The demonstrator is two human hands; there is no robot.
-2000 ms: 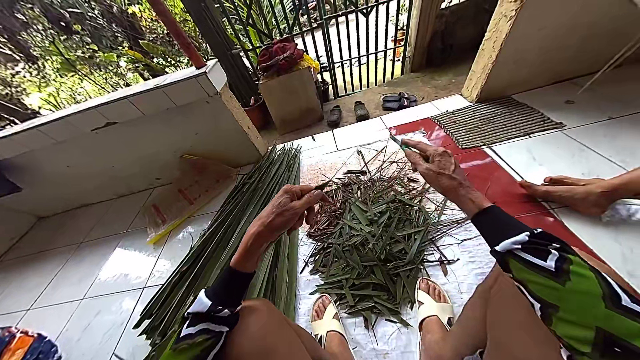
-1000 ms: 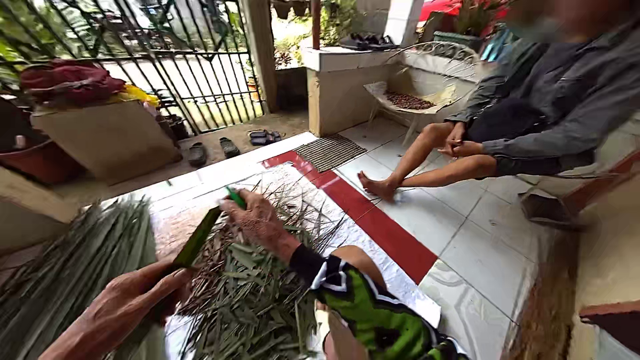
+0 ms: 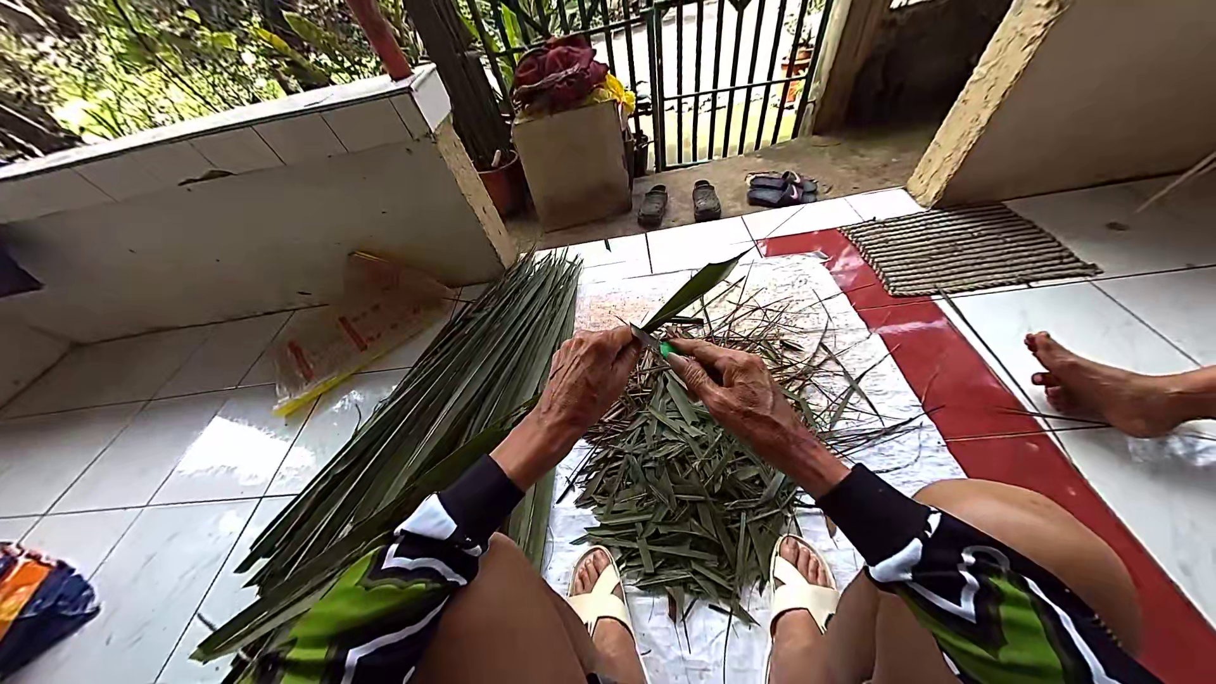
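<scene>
My left hand (image 3: 591,375) is closed on a long green palm leaf (image 3: 698,290), whose pointed end sticks up to the right and whose rest trails back under my forearm. A knife with a green handle (image 3: 667,349) is in my right hand (image 3: 736,385), its short blade against the leaf beside my left fingers. Below both hands lies a heap of cut leaf pieces (image 3: 689,494), with thin brown leaf ribs (image 3: 760,332) at its far side. Long uncut palm leaves (image 3: 456,399) lie in a bundle at the left.
A white cloth (image 3: 902,456) lies under the heap, between my sandalled feet. Another person's bare foot (image 3: 1102,385) rests at the right, below a ribbed mat (image 3: 969,249). A clear plastic bag (image 3: 351,332) lies by the low wall (image 3: 256,228). Footwear (image 3: 705,201) stands near the gate.
The view has swung back left from the seated person. My hands, apart one second ago, are now close together at the leaf.
</scene>
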